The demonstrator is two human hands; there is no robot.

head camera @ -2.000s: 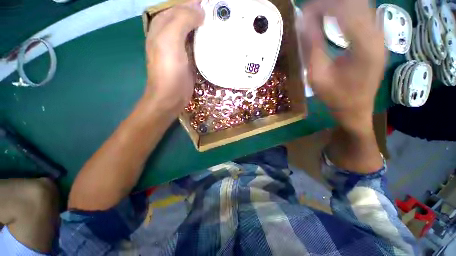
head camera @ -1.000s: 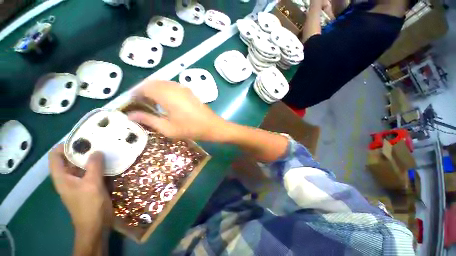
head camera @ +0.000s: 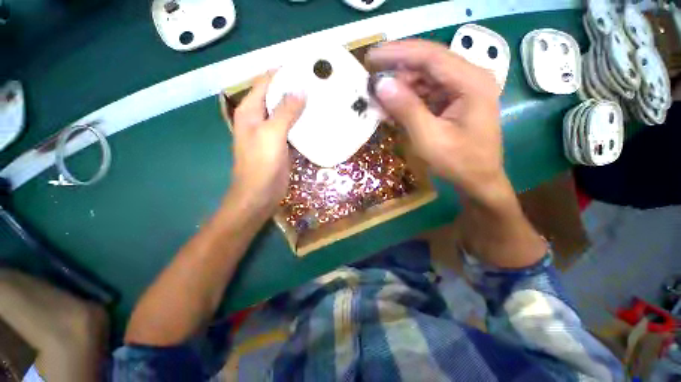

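Note:
My left hand (head camera: pixel 263 142) grips the left side of a white cover plate (head camera: pixel 328 123), thumb on its face, above the parts box. The plate shows a dark hole near its top and a small dark patch at its right. My right hand (head camera: pixel 440 112) is at the plate's upper right, thumb and forefinger pinched; a small dark thing shows between their tips, too blurred to name. Copper-coloured rings (head camera: pixel 351 183) lie heaped in the cardboard parts box (head camera: pixel 366 221) below the plate.
Stacked cover plates (head camera: pixel 594 133) stand at the right. Loose cover plates (head camera: pixel 196 21) lie along the far side. A pale cable loop (head camera: pixel 84 154) and a long dark thing (head camera: pixel 56 254) lie at the left. Another person's arm (head camera: pixel 56 317) shows at the lower left.
The view has swung back from the left side to the box. My left hand still holds a cover plate; my right hand has moved from the box's far edge to the plate's upper right.

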